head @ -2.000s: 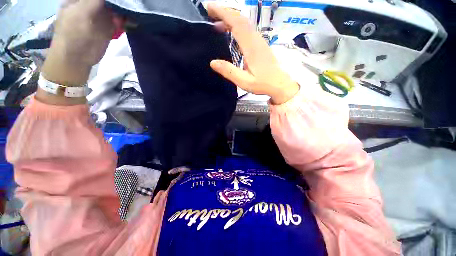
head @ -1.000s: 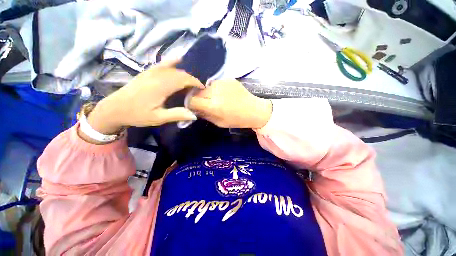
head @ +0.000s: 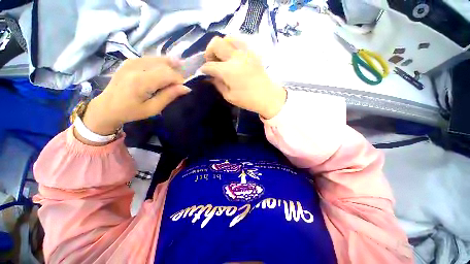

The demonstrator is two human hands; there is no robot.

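A dark navy cloth piece (head: 198, 111) with a pale grey edge hangs from both my hands in front of my chest, at the table's front edge. My left hand (head: 141, 93) grips the pale edge between thumb and fingers at its left end. My right hand (head: 239, 75) grips the same edge at its right end. The lower part of the navy cloth merges with dark cloth below, so its end cannot be told. The fingers partly hide the edge.
Pale grey garments (head: 77, 38) with dark strips lie bunched at the table's left. Yellow-and-green shears (head: 368, 67), dark snips (head: 409, 78) and small dark pieces lie right. The sewing machine (head: 433, 20) is partly in view. Pale cloth (head: 427, 178) lies lower right.
The navy cloth, raised high two seconds ago, has come down to the table's front edge. Since one second ago, my hands have moved slightly apart, with the pale edge held between them.
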